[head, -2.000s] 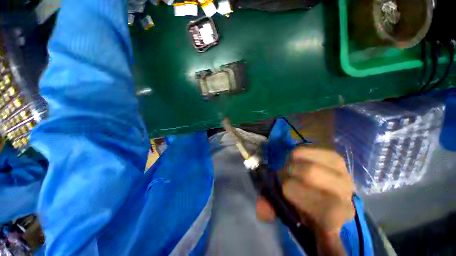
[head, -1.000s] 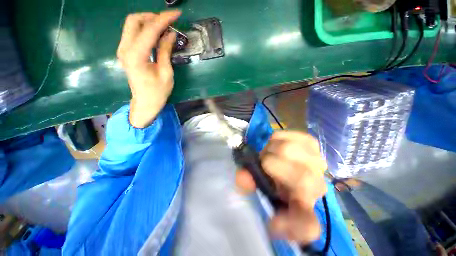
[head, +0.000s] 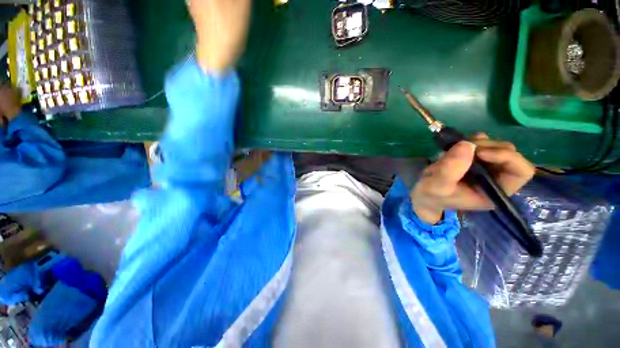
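My right hand [head: 469, 175] holds a soldering iron [head: 491, 183] by its black handle. Its metal tip points up and left, a little to the right of the dark jig and clear of it. The jig [head: 375, 90] lies flat on the green bench with a small watch case [head: 348, 89] in its recess. A second watch case [head: 350, 24] lies beyond it on the bench. My left hand [head: 221, 30] is blurred and cut off by the top edge, left of the jig; its fingers are hidden.
A green basket [head: 520, 88] with a brown cup [head: 598, 54] stands at right, black cables beside it. Stacked trays [head: 68, 54] stand at left. Wrapped trays [head: 550, 251] sit below the bench edge at right. Another person's hand [head: 9, 102] and blue sleeve show at far left.
My left hand has left the jig and moved up out of the frame. A case now sits in the jig. My right hand has raised the iron from near my lap to over the bench.
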